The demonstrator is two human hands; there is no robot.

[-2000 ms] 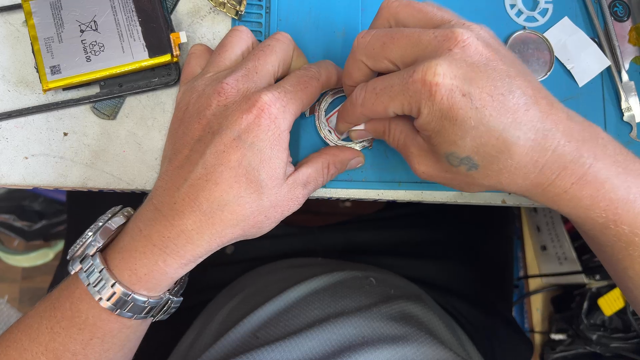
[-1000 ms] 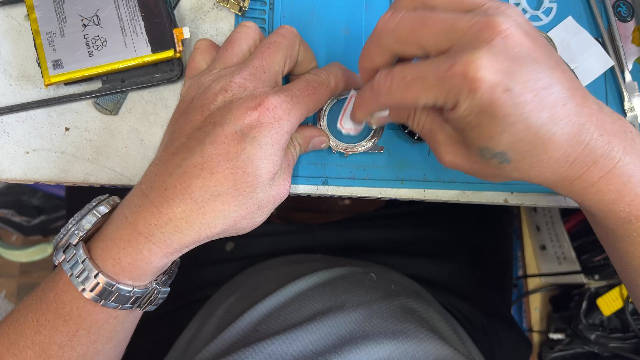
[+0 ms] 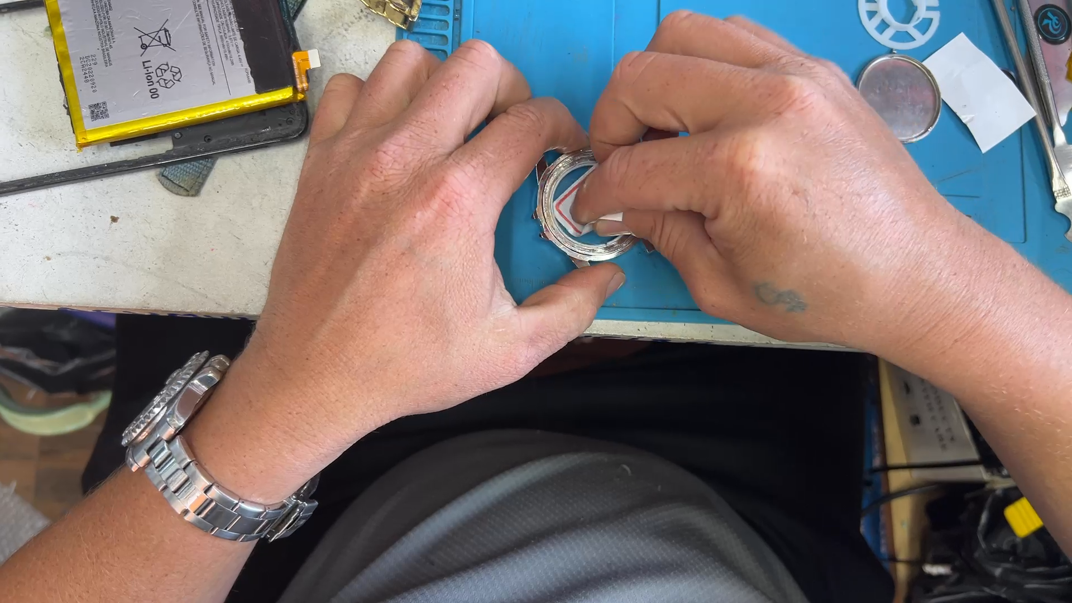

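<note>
A silvery metal watch case, open in its middle, lies on the blue work mat. My left hand steadies it, index fingertip at its upper edge and thumb beside its lower edge. My right hand pinches a small white piece with a red line, perhaps paper or cloth, inside the ring. The right fingers hide part of the case and of this piece. On the mat to the right are a round metal watch case back and a white paper piece.
At the upper left a lithium-ion battery rests over a dark frame. A gold-coloured metal piece sits at the top edge. A white plastic ring and metal tools lie at the right. The bench edge runs below my hands.
Compared with one second ago, the right fingers have come down into the ring with the white piece. My left thumb has moved slightly away from the case.
</note>
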